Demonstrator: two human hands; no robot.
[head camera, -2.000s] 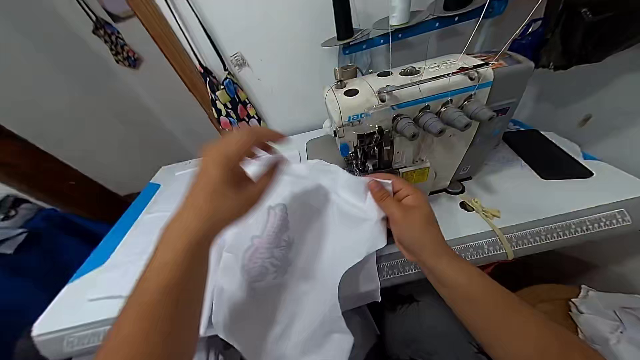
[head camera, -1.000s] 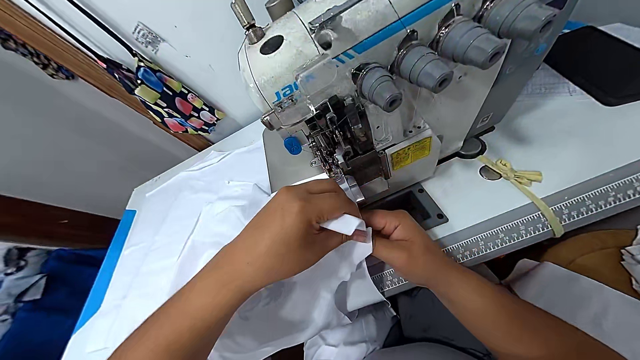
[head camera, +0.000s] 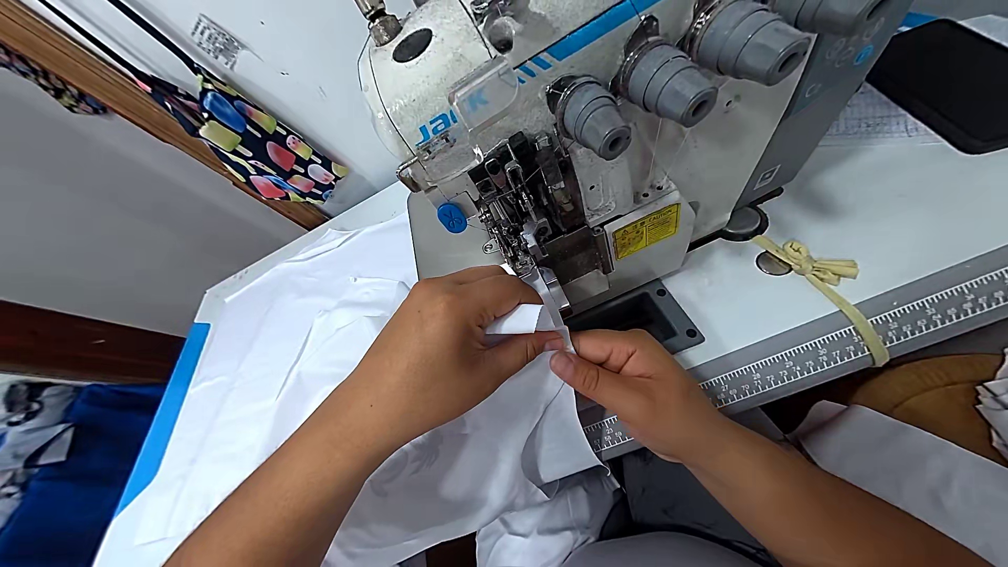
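Observation:
A white fabric piece (head camera: 465, 472) lies on the machine table and hangs over its front edge. My left hand (head camera: 472, 339) pinches a folded strip of it just in front of the presser foot of a Jack overlock sewing machine (head camera: 512, 244). Close beside it, my right hand (head camera: 622, 378) grips the fabric's edge between thumb and forefinger, the fingertips of both hands nearly touching. The strip runs from my fingers up to the presser foot area. Fingers hide part of the fold.
A ruler tape (head camera: 787, 366) runs along the table's front edge, with a yellow tied band (head camera: 843, 303) over it. A black phone-like object (head camera: 953, 83) lies at the right. Patterned fabric (head camera: 260, 146) hangs at the back left. Blue cloth (head camera: 71, 472) is low at the left.
Two seconds ago the fabric was spread in front of the machine, with my left hand above it. Both hands have since come together at the presser foot, holding the edge. The view has moved closer.

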